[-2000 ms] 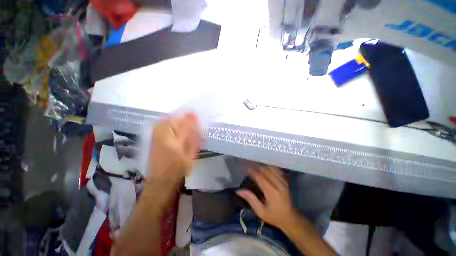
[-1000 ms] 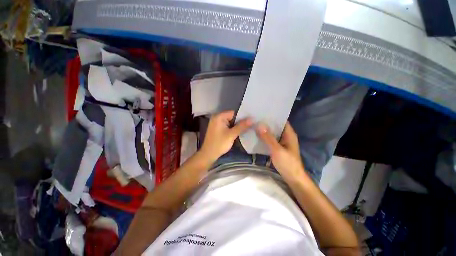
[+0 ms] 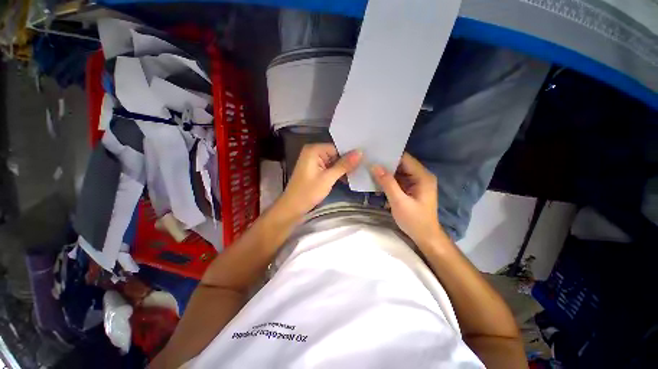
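Observation:
A long pale grey-white shaped panel [image 3: 393, 76] runs from the table edge down over my lap, its angled lower end towards my waist. My left hand [image 3: 317, 175] pinches the left side of that end, thumb on top. My right hand [image 3: 413, 193] pinches the right side, thumb on top. The fingers under the panel are hidden. The panel's upper end is cut off by the picture's top edge. A cut-piece stack [image 3: 306, 92] with pale and dark layers lies on my lap, left of the panel.
A red plastic crate [image 3: 234, 162] full of grey-white pieces stands left of my lap. The table's blue edge and grey ruled strip [image 3: 537, 29] cross the top. A blue basket [image 3: 573, 288] is at the lower right, a pale box [image 3: 505, 234] right of my legs.
Both hands have come from apart near the table edge to the panel's lower end and hold it. Since one second ago the view has tilted down, and the panel shows higher in the picture.

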